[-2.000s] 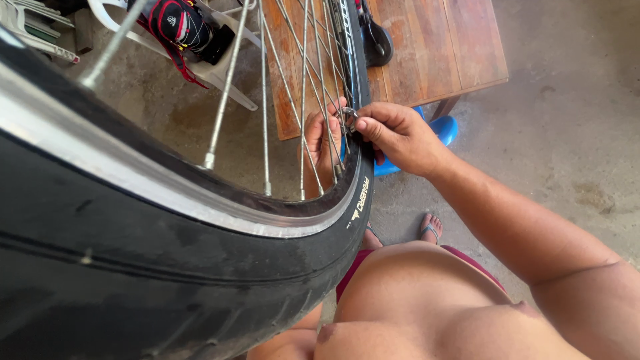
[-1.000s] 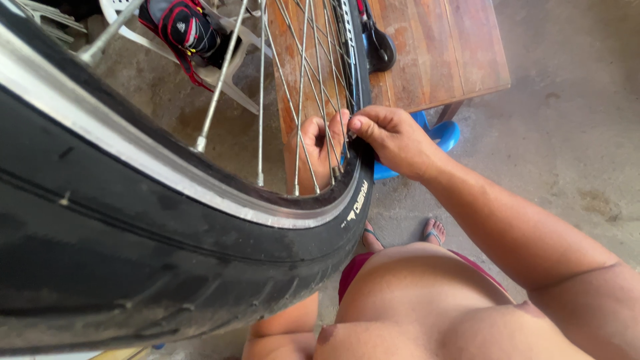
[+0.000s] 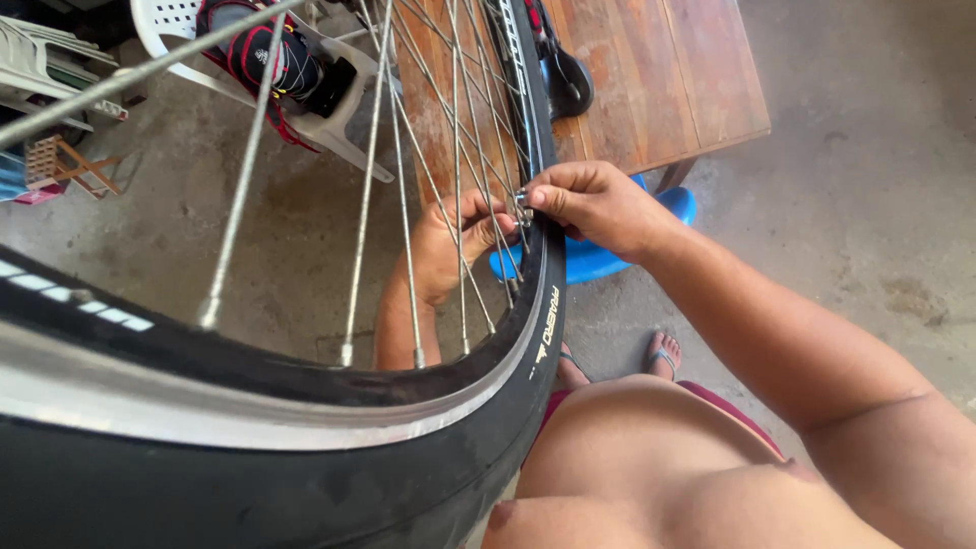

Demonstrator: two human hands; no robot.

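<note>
A bicycle wheel with a black tyre, a silver-edged rim and metal spokes fills the left and middle. My left hand reaches up behind the spokes, thumb and finger pinching a small metal part by the rim's inner side. From the right, my right hand lies across the tyre, its thumb and forefinger closed on the same small part or one joined to it. The fingertips nearly meet there. What exactly the part is cannot be told, and the right hand's other fingers are partly hidden.
Behind the wheel stands a wooden table with a black object like a bicycle saddle. A blue plastic stool is below it. A white plastic chair holds a black and red bag. Stacked chairs are at upper left.
The small metal part at the fingertips, hidden one second ago, shows again. Both hands have stayed close together by the same stretch of rim.
</note>
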